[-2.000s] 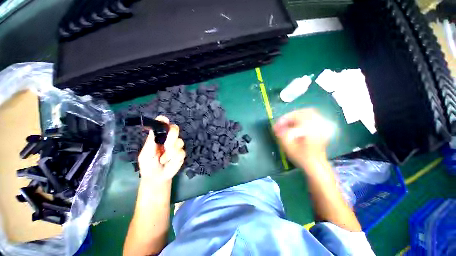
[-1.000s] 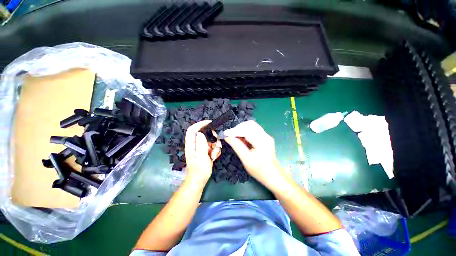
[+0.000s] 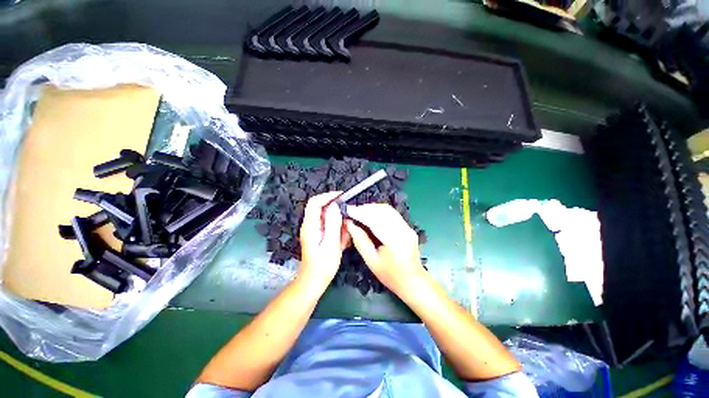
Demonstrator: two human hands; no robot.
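Observation:
My left hand (image 3: 321, 233) holds a black plastic housing (image 3: 364, 185) over the pad heap. The housing's long end points up and right and shines with reflected light. My right hand (image 3: 385, 237) meets it at the housing's near end, fingers pinched together; whether a small pad is between them is hidden. Small dark-grey pads (image 3: 284, 186) are heaped behind and around both hands. A clear plastic bag (image 3: 58, 330) at the left holds loose black housings (image 3: 144, 210) on a cardboard sheet (image 3: 47, 194).
A stack of black trays (image 3: 381, 85) lies beyond the heap, with several housings rowed at its left end. A white bottle (image 3: 513, 211) and white cloth (image 3: 579, 241) lie right of the yellow line (image 3: 467, 218). Tall black stacked trays (image 3: 637, 233) stand far right. A blue basket (image 3: 602, 381) is lower right.
My right hand has come from the right to meet my left hand at the housing. Since a second ago the housing has turned to show a bright face. The view has shifted.

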